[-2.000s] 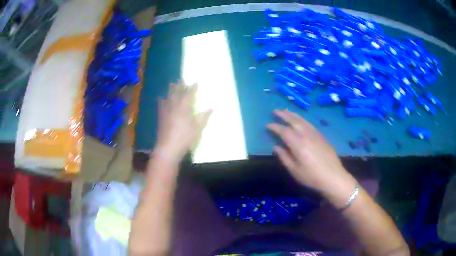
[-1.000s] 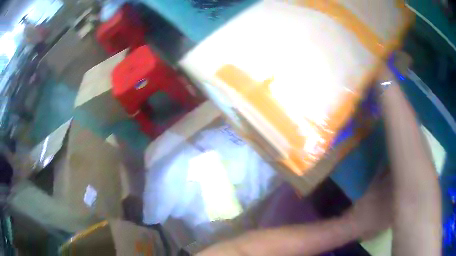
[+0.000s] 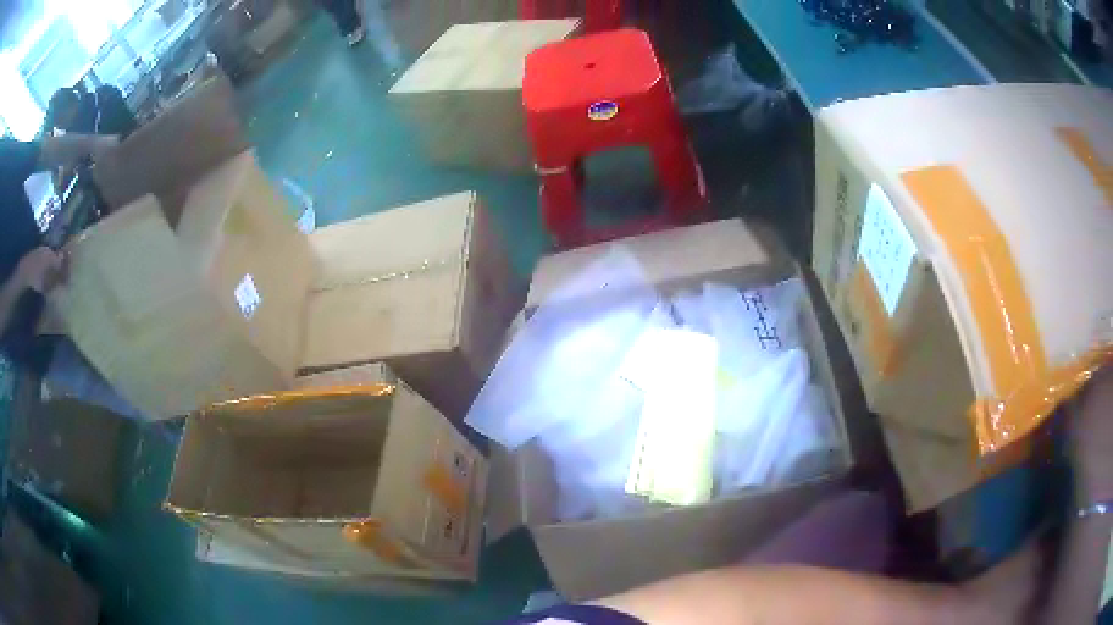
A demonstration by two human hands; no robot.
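Observation:
A lined carton (image 3: 574, 556) stands open on the floor in front of me, with a white plastic bag (image 3: 586, 366) inside. Pale yellow sheets (image 3: 677, 421) lie on the bag. The supply carton (image 3: 1037, 134) with orange tape is at the right, its open side turned away. My left forearm crosses the bottom edge towards the right; my left hand (image 3: 1037, 568) is dim and blurred there. My right hand (image 3: 1089, 427) is partly visible beside the supply carton, above a bracelet at the right edge. Neither hand's fingers can be made out.
A red stool (image 3: 604, 122) stands behind the lined carton. An open empty-looking carton (image 3: 427, 513) and closed cartons (image 3: 391, 287) are at the left. A person's arm (image 3: 73, 153) is at the far left. A bench (image 3: 842, 61) with dark pieces is at the upper right.
The view has swung left and down from the bench to the floor cartons. The hands, seen over the bench two seconds ago, are now at the lower right edge.

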